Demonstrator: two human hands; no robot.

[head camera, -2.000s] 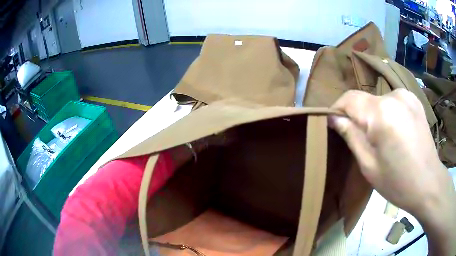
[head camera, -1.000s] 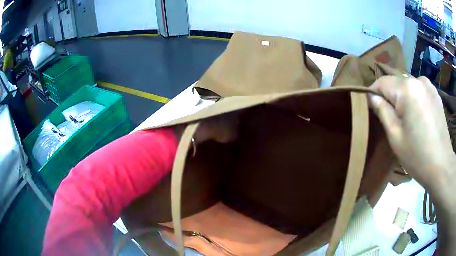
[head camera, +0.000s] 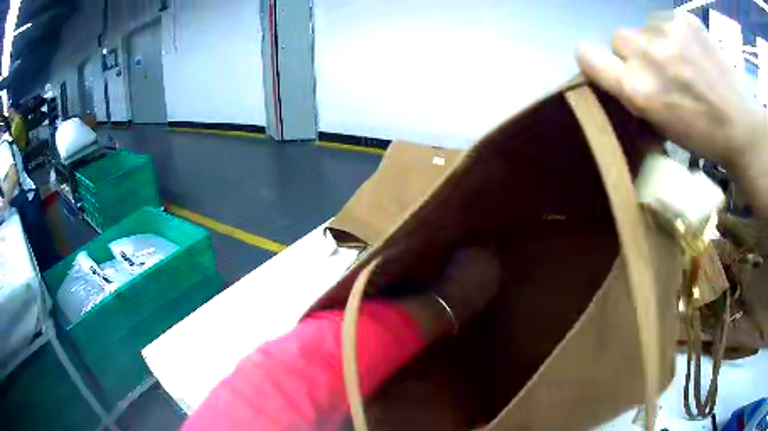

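A large brown tote bag (head camera: 589,362) is lifted and tilted in front of me, its dark mouth facing me. My right hand (head camera: 665,84) grips its top edge at the upper right. My left hand (head camera: 472,282) is inside the bag, dim in shadow, with a thin bracelet at the wrist; its fingers cannot be made out. Two narrow tan handles show, one across my red sleeve (head camera: 312,370), the other (head camera: 627,219) hanging from the raised edge. A blurred pale block-like thing (head camera: 680,192) is beside the bag below my right hand.
Another brown bag (head camera: 400,189) lies beyond on the white table (head camera: 244,324), partly covered. More brown bags (head camera: 737,278) with hanging straps are at the right. A green crate (head camera: 139,295) with white wrapped goods stands on the floor at left, another green crate (head camera: 118,189) behind it.
My right hand has raised the bag's edge up and the bag tilts more. My left arm has moved right, deeper inside. The orange inner panel and the small blocks on the table have left view.
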